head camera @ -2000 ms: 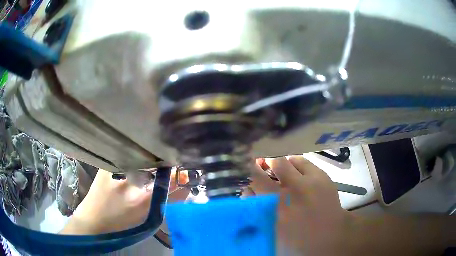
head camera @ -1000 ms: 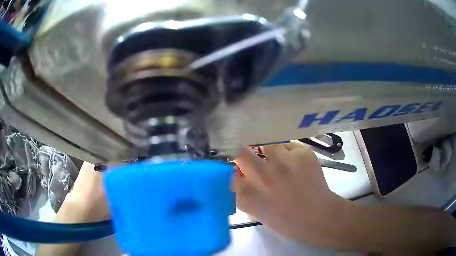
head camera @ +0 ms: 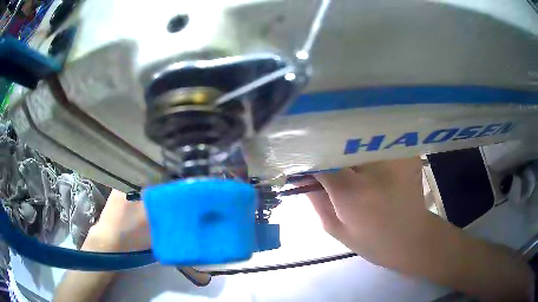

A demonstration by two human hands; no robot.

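The cream-white sewing machine head (head camera: 377, 65) fills the upper view, with its blue tension dial (head camera: 200, 221) close in front. Pale thread (head camera: 315, 29) runs down to a metal guide above the dial. My left hand (head camera: 121, 227) is at the left, partly behind the dial and guard; its fingers are hidden. My right hand (head camera: 377, 200) is under the head, right of the needle area, back up, fingers bent. A dark slim item (head camera: 302, 189) shows at its fingertips; I cannot tell if it is held. The presser foot area is mostly hidden.
Grey fabric pieces (head camera: 44, 200) are heaped at the left. The blue curved guard (head camera: 76, 259) crosses the lower left. A smartphone (head camera: 463, 186) lies right of my right hand. The white bed's dark outline and a tan rounded tab (head camera: 196, 275) show below the dial.
My right hand has moved right from the needle area and covers where the black snips and a slim grey item lay. The camera view has shifted, moving the dial left in the picture.
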